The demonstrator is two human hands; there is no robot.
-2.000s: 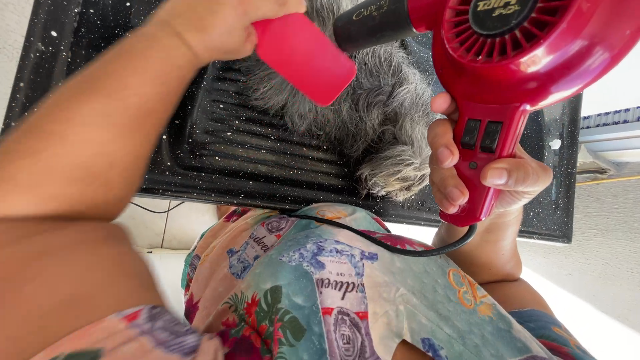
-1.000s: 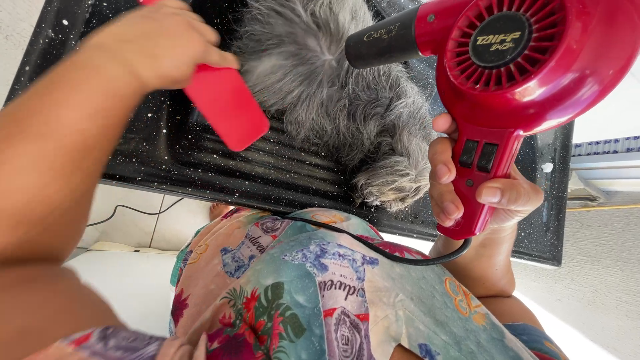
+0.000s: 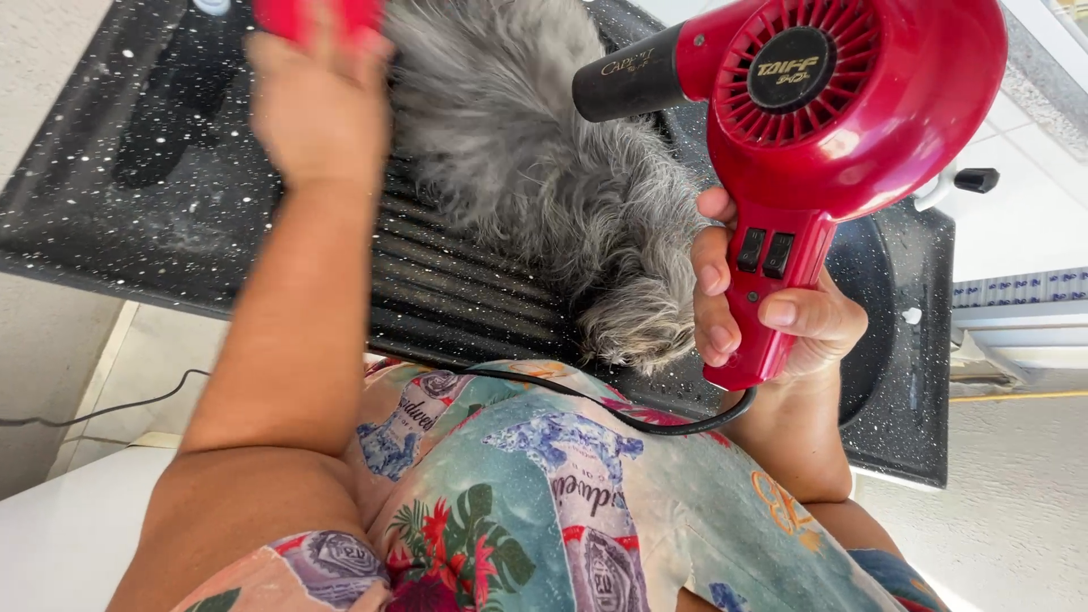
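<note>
My right hand (image 3: 773, 297) grips the handle of a red Taiff hair dryer (image 3: 858, 110). Its black nozzle (image 3: 629, 75) points left over the back of a grey, long-haired dog (image 3: 527, 161), which lies on a black speckled sink top. The dog's shaggy lighter end (image 3: 642, 327) is close by my right fingers. At the upper left, blurred by motion, my left hand (image 3: 323, 110) holds a red brush (image 3: 319, 19), seen only in part at the frame's top edge. Which side of the brush faces the dog cannot be told.
The speckled sink top (image 3: 68, 204) has a ribbed drainer under the dog and a round basin (image 3: 858, 314) behind my right wrist. The dryer's black cord (image 3: 586, 395) runs across my printed shirt. A black-handled tap (image 3: 976, 179) stands at the right.
My left hand has swung with the red brush to the frame's top edge. The dryer stays in my right hand, its nozzle still over the dog.
</note>
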